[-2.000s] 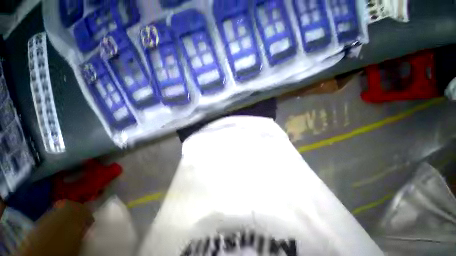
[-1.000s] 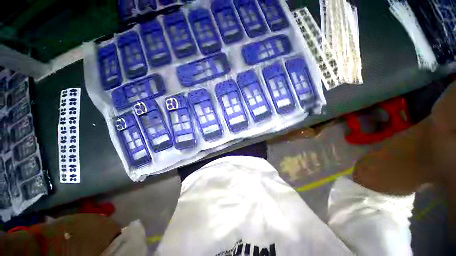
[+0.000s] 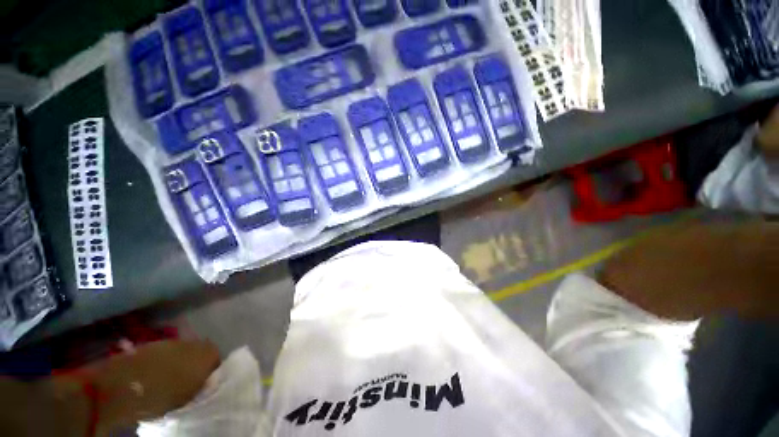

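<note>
A whitish blister tray lies tilted on the bench with rows of blue phone cases, some lying sideways. Three cases at its near left carry pale camera ring stickers. A white sticker sheet with two rows of dark pieces lies left of the tray. Only my blurred forearms show, at the lower left with a red wrist cord and at the lower right. Both hands are beyond the picture's edges, so their fingers and anything in them are hidden.
More sticker sheets overlap at the tray's right. A tray of dark cases is at the far left, and other dark items at the upper right. Red stools stand below the bench edge. Another person's white sleeve shows at right.
The view has shifted, so the tray sits higher and further left than one second ago. My forearms remain low at both sides. The stickers on the three cases look unchanged.
</note>
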